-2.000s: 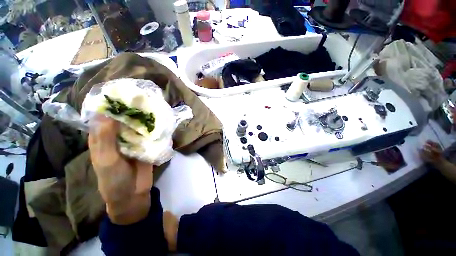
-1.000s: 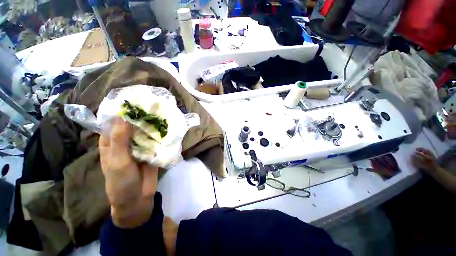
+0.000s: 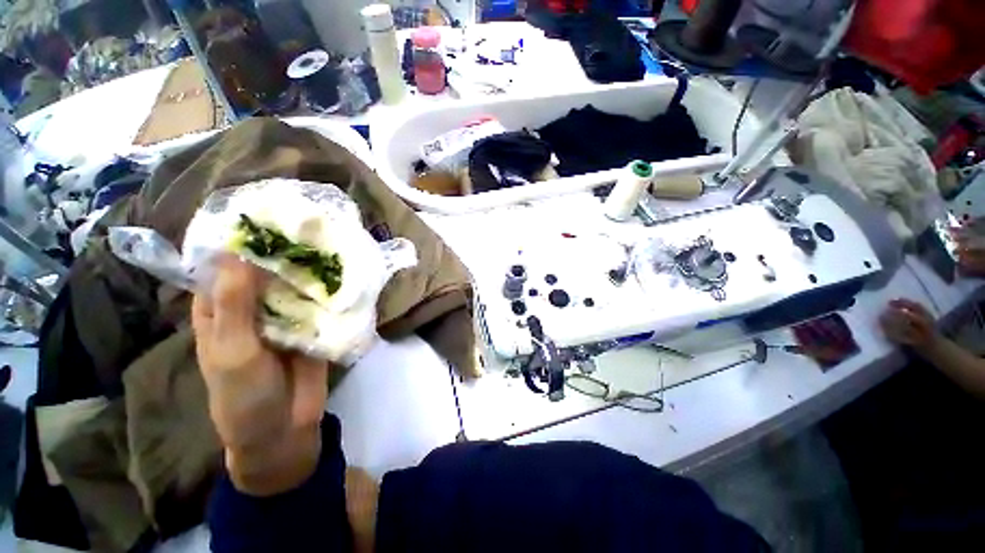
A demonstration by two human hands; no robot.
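My left hand holds a white filled bun in a thin clear plastic bag, raised at the left in front of me. Green leafy filling shows at the bun's open side. The bag is crinkled around the bun and its loose ends stick out. My right arm in a dark blue sleeve crosses at the bottom. Only a strip of my right wrist shows beside the left sleeve; the hand itself is hidden.
An olive-brown garment is heaped behind the bun. A white sewing machine lies to the right, with wire-framed glasses at its front edge. A white trough holds dark cloth. Another person's hand rests at the right.
The view has shifted slightly between frames. My left hand still holds the bun in nearly the same pose, and the right sleeve stays low. No object has visibly been taken or let go.
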